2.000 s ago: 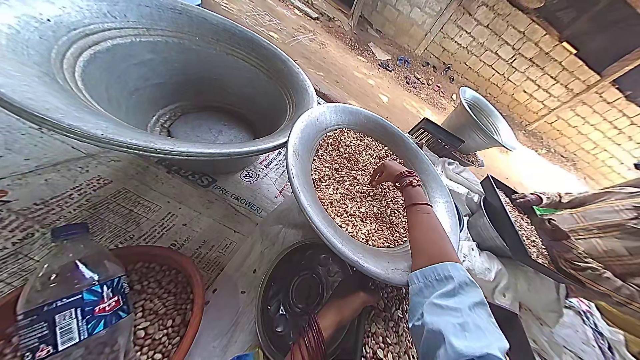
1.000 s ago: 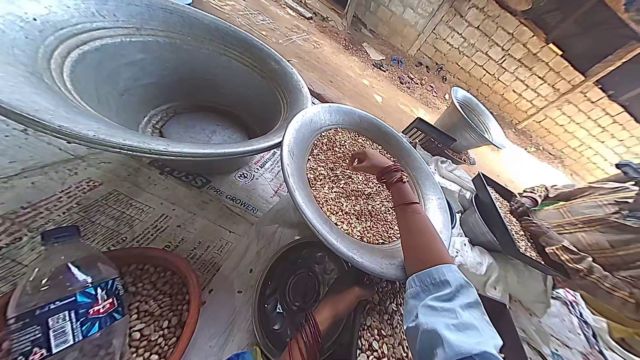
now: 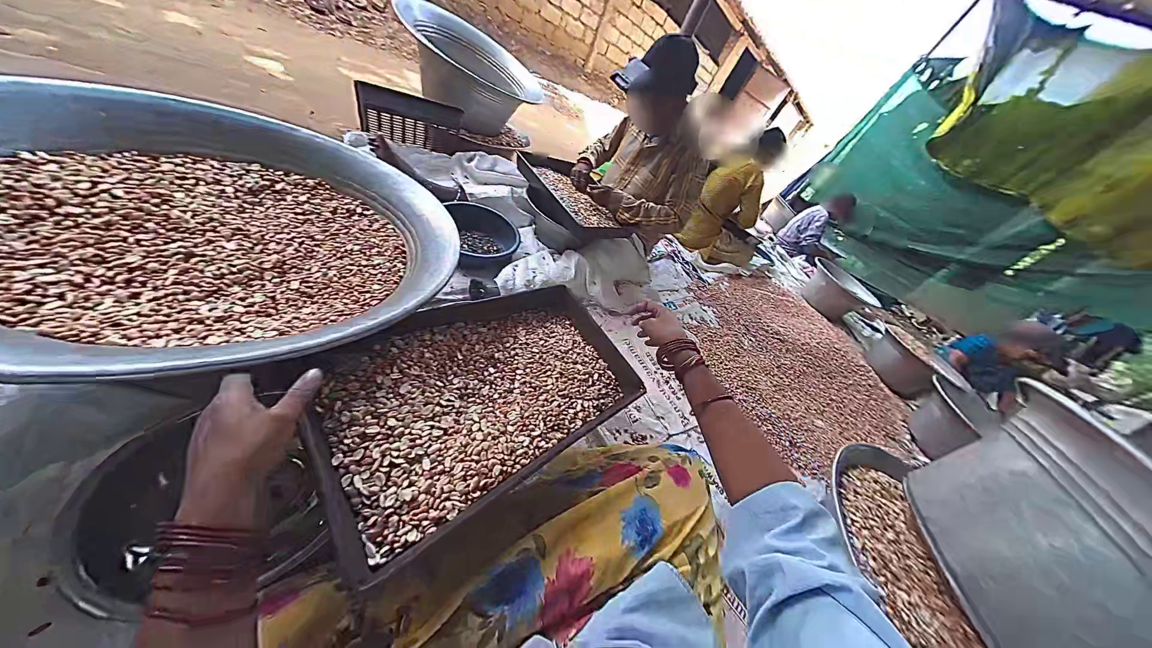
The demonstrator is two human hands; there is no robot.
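Note:
A dark rectangular tray (image 3: 601, 328) full of pale brown nuts or seeds (image 3: 468, 414) rests over my lap. My left hand (image 3: 243, 441) is at the tray's left side, thumb raised by its rim and fingers near the underside of a wide metal basin (image 3: 432, 234); whether it grips either is unclear. That basin is heaped with the same reddish-brown nuts or seeds. My right hand (image 3: 657, 326) hangs beyond the tray's right corner, with fingers partly spread and nothing seen in it. Below my left hand lies a dark round vessel (image 3: 99, 513).
A co-worker (image 3: 661, 171) sits ahead with another tray (image 3: 576, 200). Beside them stand a small dark bowl (image 3: 481, 236) and a large metal pot (image 3: 477, 72). A spread of nuts or seeds (image 3: 792, 369) lies on sheeting at right, with metal pots (image 3: 1026, 513) and more people beyond.
The view has swung strongly to the right. My right hand, earlier over the nuts in the metal basin, is now out past the dark tray's right corner.

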